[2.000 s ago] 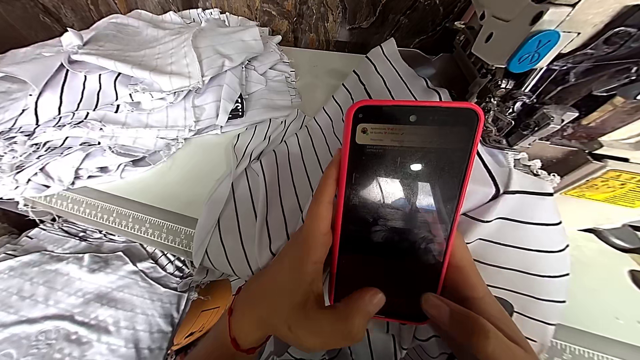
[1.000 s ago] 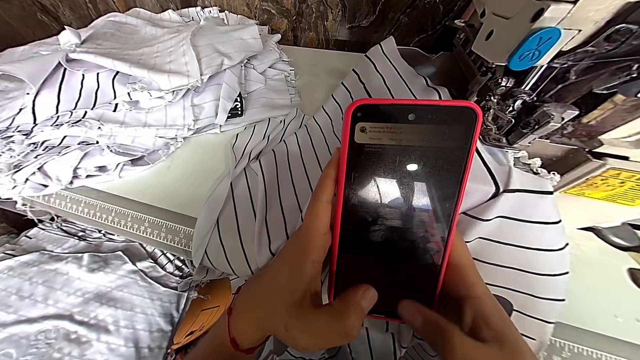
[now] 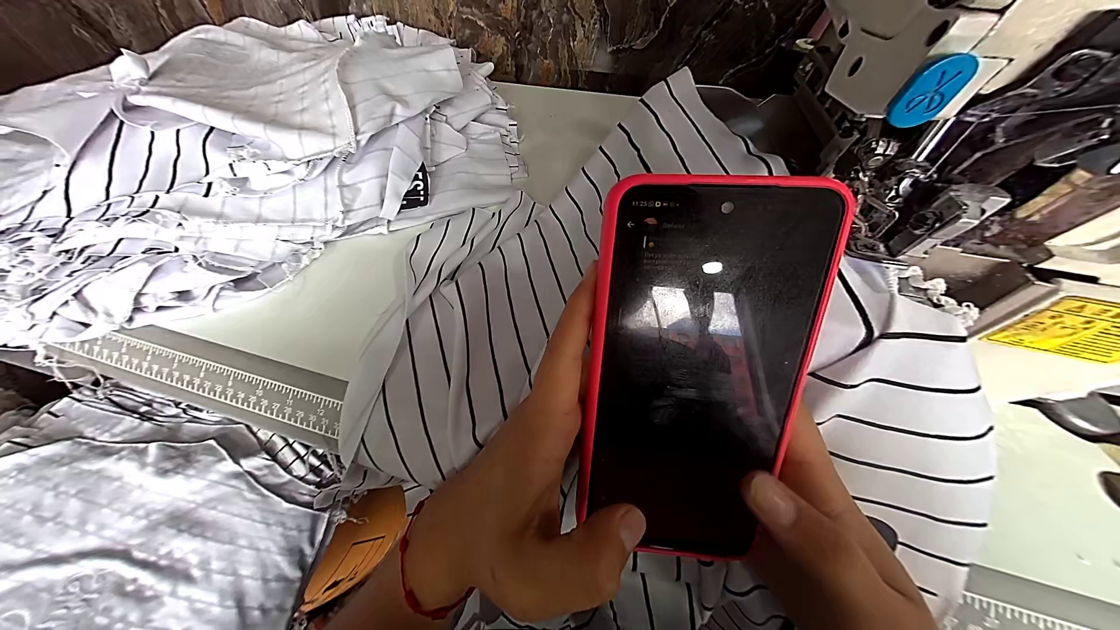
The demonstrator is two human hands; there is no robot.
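Note:
A smartphone in a red case (image 3: 709,367) is held upright between both hands, its dark screen showing glare and small writing. My left hand (image 3: 534,490) wraps the phone's lower left side, thumb over the bottom edge of the screen; a red string is round that wrist. On the lower right, my right hand (image 3: 831,525) grips the case with its thumb on the screen's edge. Beneath the phone and hands lies white fabric with black stripes (image 3: 490,324), spreading up to a sewing machine (image 3: 910,149) with a blue tag. The hidden fingers are behind the phone.
A heap of white striped fabric pieces (image 3: 245,131) lies at the upper left. A measuring scale (image 3: 219,385) runs along the table's front edge. More whitish cloth (image 3: 149,525) hangs at the lower left beside an orange-brown item (image 3: 359,542). A yellow label (image 3: 1063,328) is at the right.
The phone's screen has switched from a message banner near its top to a dark page with a header. My right thumb has moved right, from the screen's bottom to its right edge.

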